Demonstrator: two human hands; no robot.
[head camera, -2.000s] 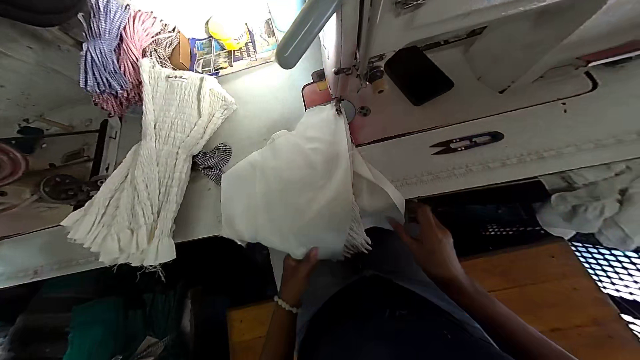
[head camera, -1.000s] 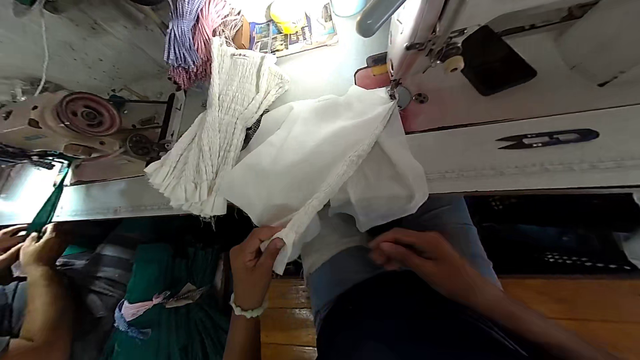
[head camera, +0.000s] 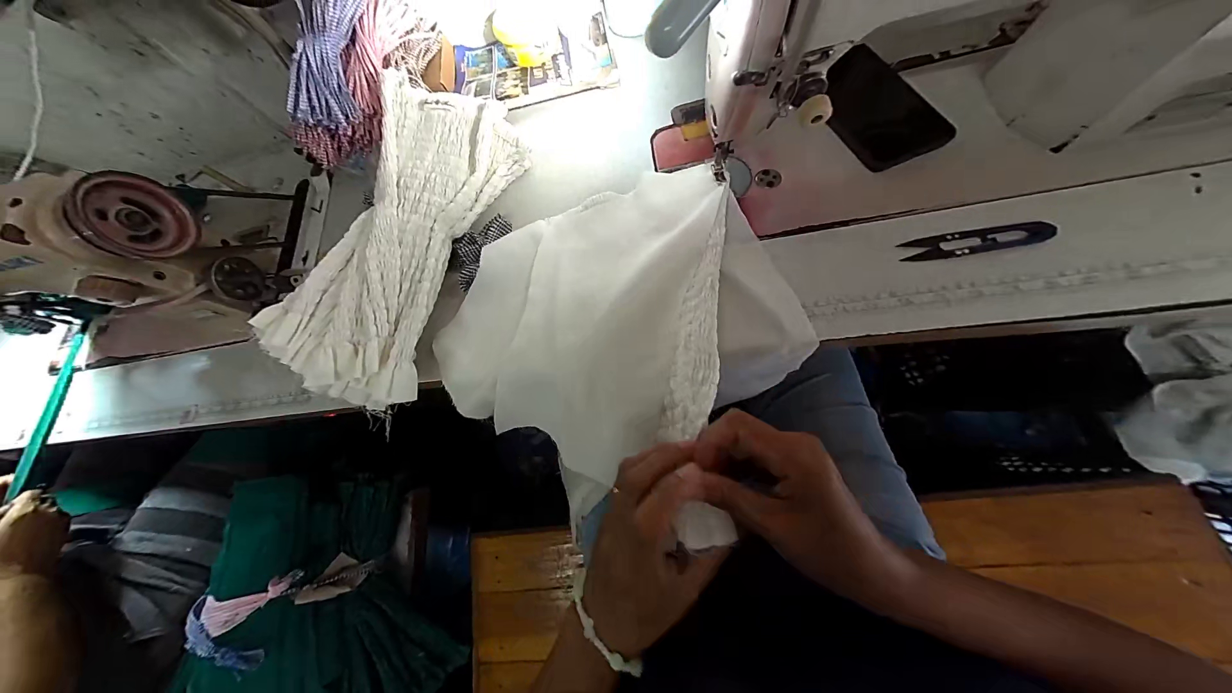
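Observation:
White fabric (head camera: 597, 308) with a gathered strip (head camera: 698, 337) hangs from under the presser foot (head camera: 720, 162) of a sewing machine (head camera: 760, 58), over the table edge and my lap. Low on the gathered strip, my left hand (head camera: 654, 539), with a white bracelet at the wrist, grips the cloth's end, part of which shows below the fingers. My right hand (head camera: 780, 481) meets it from the right, fingertips pinched at the same edge; whether they hold cloth or thread is hard to tell. Left of the fabric lies a bundle of crinkled white pieces (head camera: 385, 241).
Thread snips (head camera: 977, 241) and a black phone (head camera: 885, 108) lie right of the needle. Checked strips (head camera: 327, 77) hang at the back left. Another sewing machine (head camera: 135, 231) stands left, near another person's hand (head camera: 29, 529). Green cloth (head camera: 279, 577) is bundled below; white cloth (head camera: 1189, 404) is at right.
My right hand has moved left to meet my left hand at the lower end of the gathered strip. Two seconds ago the hands were apart. The view has shifted left.

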